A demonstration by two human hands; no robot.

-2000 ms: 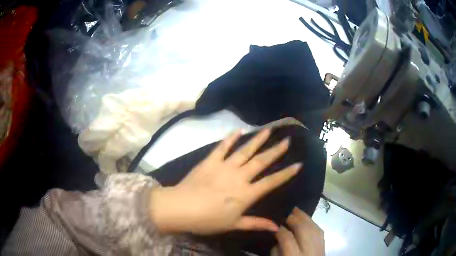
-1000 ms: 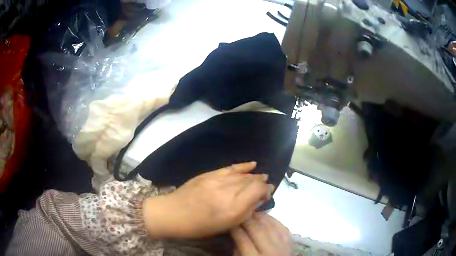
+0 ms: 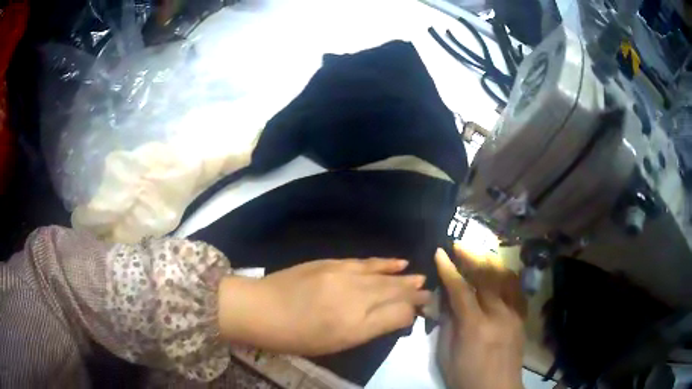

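Black fabric panels lie on the white table left of the sewing machine head, their right edge at the lit needle area. A cream fabric strip shows between the upper and lower black pieces. My left hand lies flat on the lower black panel, fingers together and pointing right. My right hand is at the panel's right edge, fingertips close to the needle area. Whether its fingers pinch the edge is not clear. The needle and presser foot are not clearly visible.
A thin black strap trails left from the panels. Crumpled cream fabric and a clear plastic bag lie to the left. Black cords are behind the machine, a shaggy black bundle under its arm. A red bag shows far left.
My right hand has moved up and right, from beside my left fingertips to the panel edge near the needle. My left hand remains on the panel. The camera view has shifted.
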